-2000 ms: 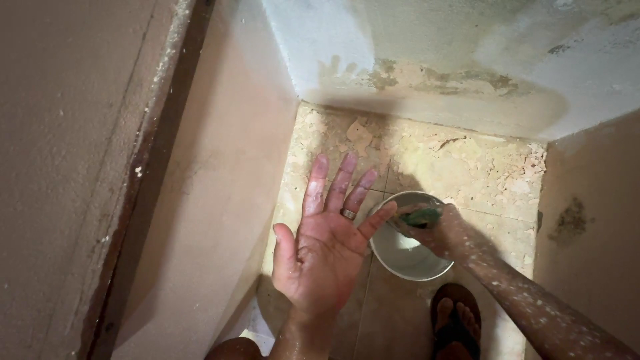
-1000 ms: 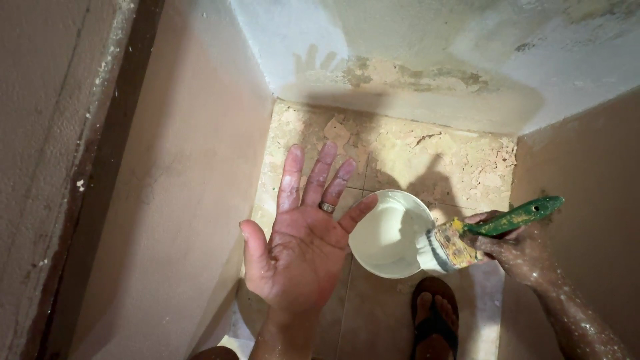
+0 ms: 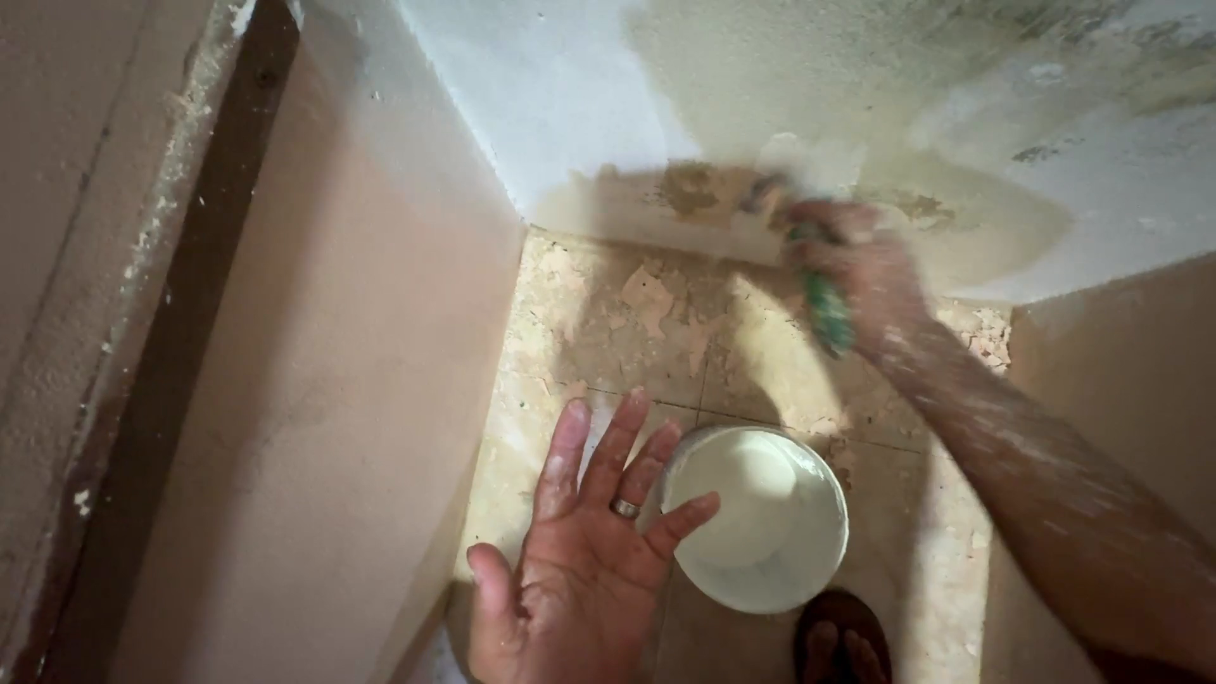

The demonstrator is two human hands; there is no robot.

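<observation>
My right hand (image 3: 855, 256), blurred by motion, is closed around the green handle of a paintbrush (image 3: 825, 304) at the lower part of the back wall (image 3: 807, 114). The bristles are blurred, so contact with the wall cannot be told. White paint spatters the right forearm. My left hand (image 3: 589, 560) is palm up with fingers spread, holding nothing, a ring on one finger. Its outermost finger overlaps the left rim of a white bucket (image 3: 760, 513) in the view. Whitish liquid is in the bucket, which stands on the tiled floor.
Paint flakes (image 3: 651, 299) lie on the floor along the back wall. Side walls close in the space at left (image 3: 351, 380) and right (image 3: 1121, 399). A dark brown strip (image 3: 204, 256) runs down the left. A foot in a sandal (image 3: 841, 636) stands just below the bucket.
My right hand has carried the paintbrush from beside the bucket up to the back wall. Two seconds ago it was over the bucket. My left hand stays spread.
</observation>
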